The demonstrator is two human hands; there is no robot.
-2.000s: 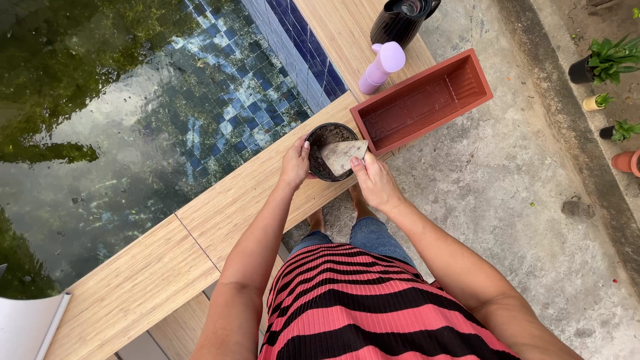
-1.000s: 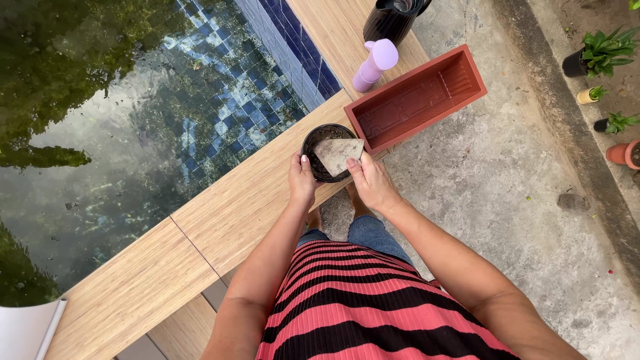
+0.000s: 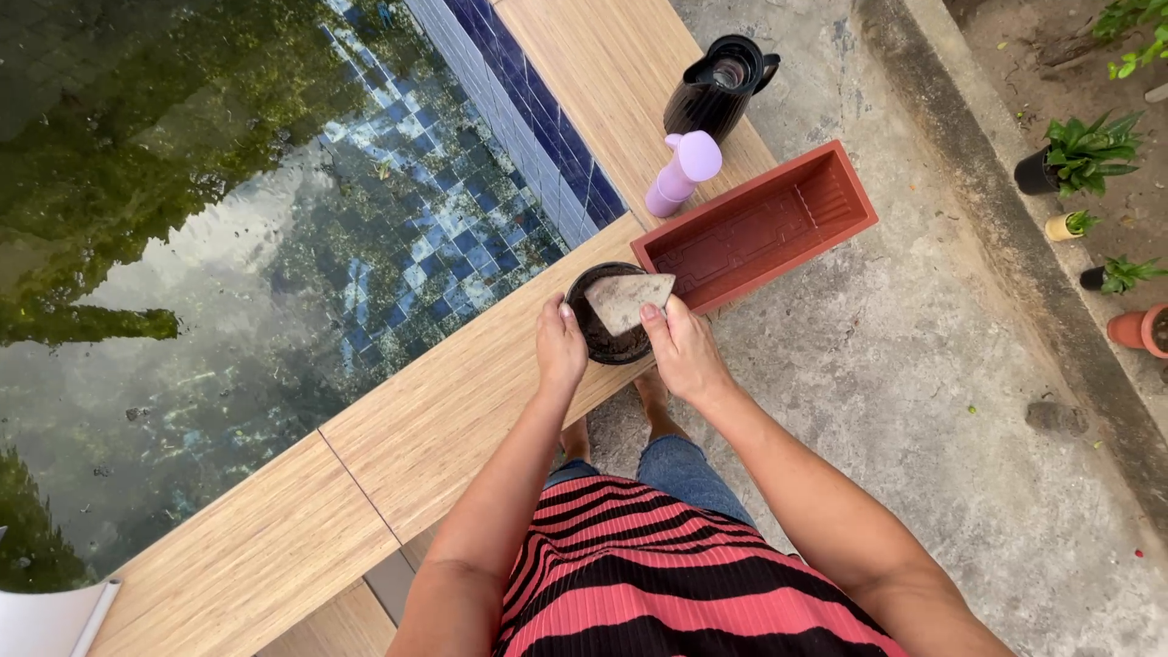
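A round black pot point(image 3: 623, 350) with dark soil inside stands over the wood-look ledge, its rim close to one end of a reddish-brown rectangular planter point(image 3: 753, 228). My left hand point(image 3: 560, 347) grips the pot's left side, thumb at the rim. Between the thumb and fingers of my right hand point(image 3: 683, 351) is a flat, pale, angular shard point(image 3: 630, 301), perhaps tile or stone, which lies over the pot's opening and hides part of the soil. The planter shows no soil inside. A lilac bottle point(image 3: 683, 173) stands beside it, near a black jug point(image 3: 721, 87).
A tiled pool point(image 3: 438, 237) with murky water borders the wood-look ledge point(image 3: 456, 411) on the left. Concrete floor point(image 3: 876, 383) lies to the right, edged by a low curb point(image 3: 1013, 228). Beyond are several small potted plants point(image 3: 1090, 155). A white curved object point(image 3: 55, 620) is at lower left.
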